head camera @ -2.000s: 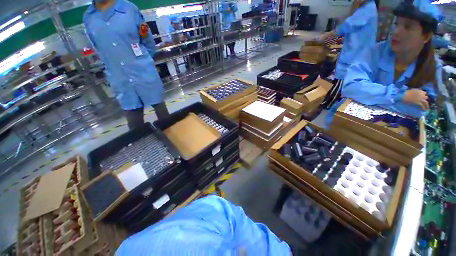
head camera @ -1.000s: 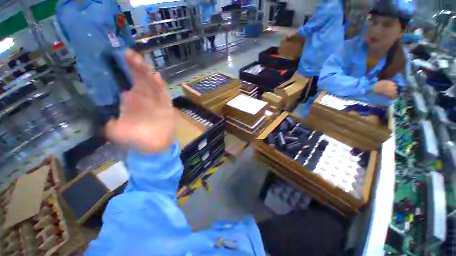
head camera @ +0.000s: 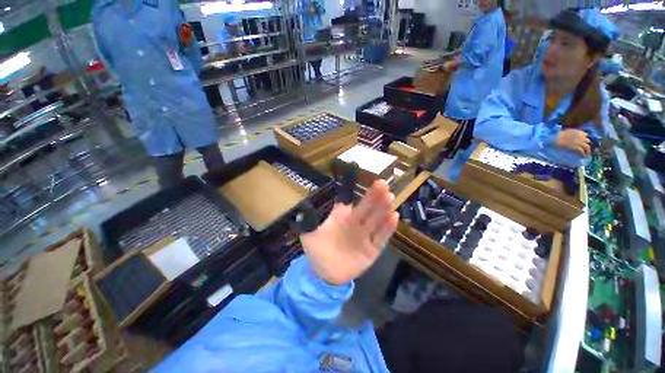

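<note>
My left hand [head camera: 350, 237] is raised in mid-view, palm towards me and fingers spread, with nothing visible in it. Its thumb and one finger look dark, as if covered. It is left of an open capacitor carton [head camera: 477, 291]. Loose black capacitors [head camera: 436, 207] lie in the carton's far left part. More stand in rows beside a white insert tray [head camera: 503, 251] with round holes. My right hand is out of the picture.
Black crates [head camera: 273, 156] stand stacked at left, near a carton with a cardboard sheet [head camera: 47, 280]. A person leans on another carton [head camera: 521, 186]; others stand behind. Green boards [head camera: 609, 291] line the right, behind a white rail [head camera: 569, 320].
A second ago my raised left hand was farther left and blurred; it has moved right, towards the capacitor carton. Two seconds ago only the blue sleeve showed. The view has shifted slightly.
</note>
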